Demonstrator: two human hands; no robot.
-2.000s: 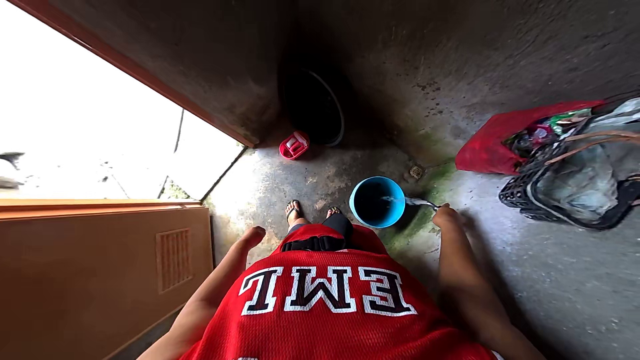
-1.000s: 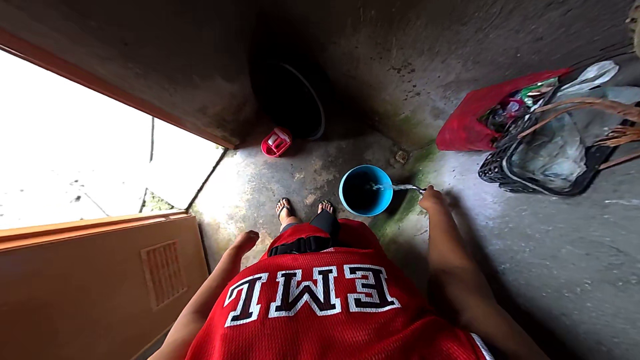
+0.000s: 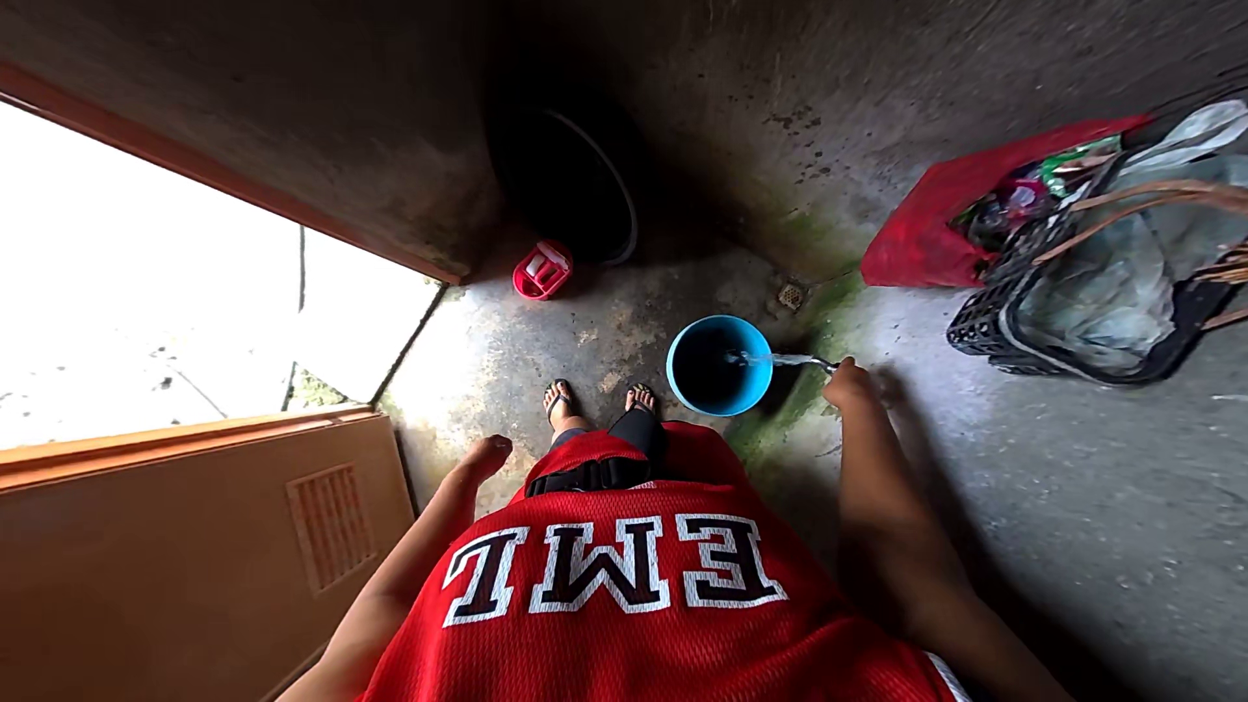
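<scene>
A blue plastic bucket (image 3: 682, 375) stands on the concrete floor in front of my feet, toward the right. Water (image 3: 795, 360) streams leftward over its rim and splashes into the dark inside. At the right end of the stream, my right hand (image 3: 850, 385) is closed around a small dark spout or hose end, mostly hidden by the fingers. My left hand (image 3: 487, 455) hangs beside my left leg, away from the bucket, its fingers partly curled and hard to make out; nothing shows in it.
A red plastic caddy (image 3: 543, 270) sits beside a large dark tub (image 3: 629, 219). A floor drain (image 3: 791, 295) lies near the wall. At right are a red bag (image 3: 921, 229) and a black plastic basket (image 3: 985, 331) holding plastic bags. An orange door (image 3: 195, 546) stands open at left.
The water stream reaches farther into the bucket than two seconds ago, where it looked short near the right hand. The right hand stays beside the bucket; the view has shifted slightly.
</scene>
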